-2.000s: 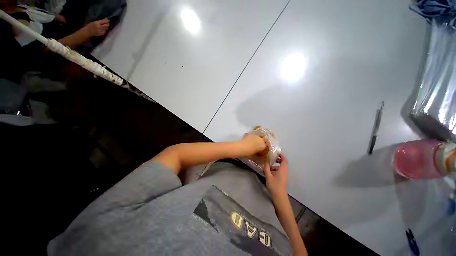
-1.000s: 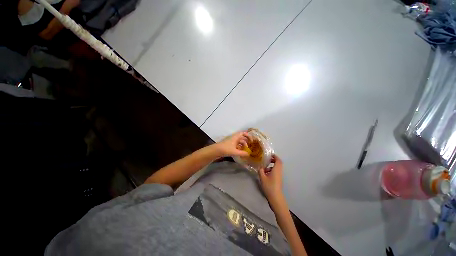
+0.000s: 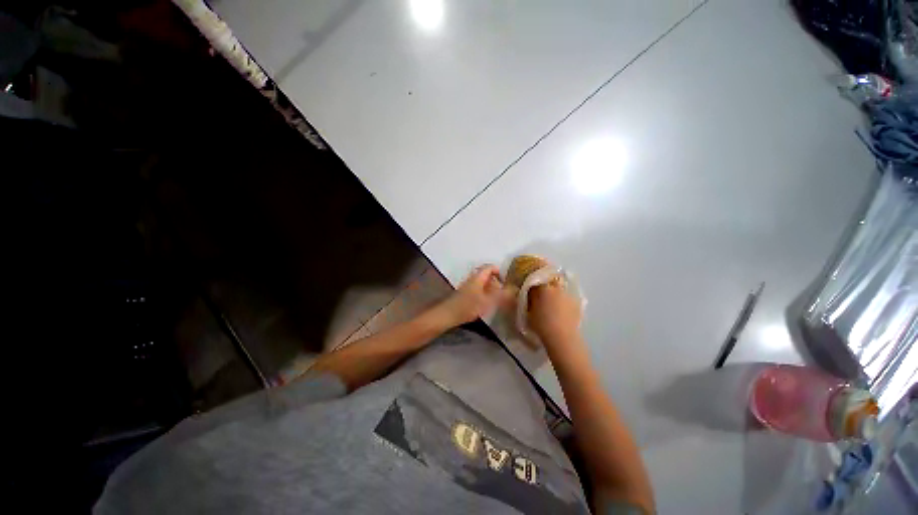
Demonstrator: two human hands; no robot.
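A clear, crinkled plastic tub or bag [image 3: 576, 294] with yellow-orange contents [image 3: 523, 269], perhaps rubber bands, is at the table's near edge. My right hand [image 3: 552, 310] reaches into or over it from the right. Its fingertips are hidden by the film and the hand itself. My left hand [image 3: 479, 294] is just left of it, at the table edge, with the fingertips drawn together. Whether they pinch something is too small to tell.
A pen [image 3: 740, 325] lies right of my hands. A pink bottle [image 3: 795, 400] stands beyond it. A silvery bagged stack [image 3: 876, 292], light-blue ties [image 3: 894, 136] and dark bagged items [image 3: 856, 30] line the right side. A white-wrapped bar [image 3: 230, 48] shows upper left.
My left hand has come away from the orange contents to the left. My right hand has moved from the tub's near rim onto or into it. The view has shifted, and the other person's arm is gone.
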